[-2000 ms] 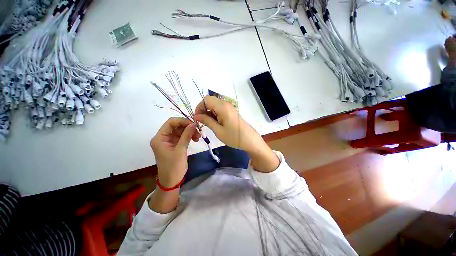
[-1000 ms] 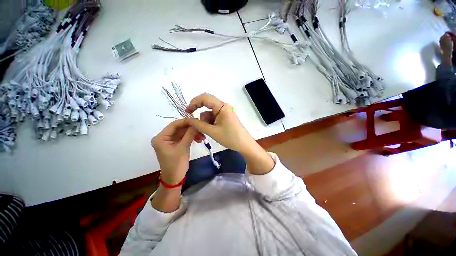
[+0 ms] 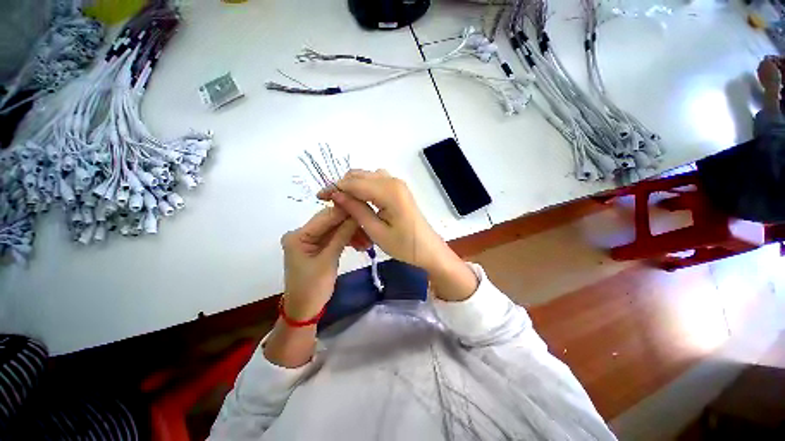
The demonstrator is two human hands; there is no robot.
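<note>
My left hand (image 3: 312,258) and my right hand (image 3: 385,215) meet above the table's front edge, fingertips pinched together on the core wires (image 3: 325,165). The thin wires fan out up and to the left past the fingertips. The multi-core cable (image 3: 377,274) comes out below my hands and hangs over my lap, with a short dark band at its upper end. The fingers hide where the wires leave the cable, and the single wire ends are too small to tell.
A large cable bundle (image 3: 120,172) lies left, another (image 3: 602,129) right. Two separate cables (image 3: 387,71) lie across the far table. A smartphone (image 3: 456,177), a small greenish packet (image 3: 220,90) and a black rounded object (image 3: 388,12) lie on the table. Another person's hand (image 3: 769,76) is far right, above a red stool (image 3: 663,220).
Both hands have shifted slightly right, and the right fingers have closed in over the left fingertips. The wires now fan out differently. The black rounded object has come into view at the far edge.
</note>
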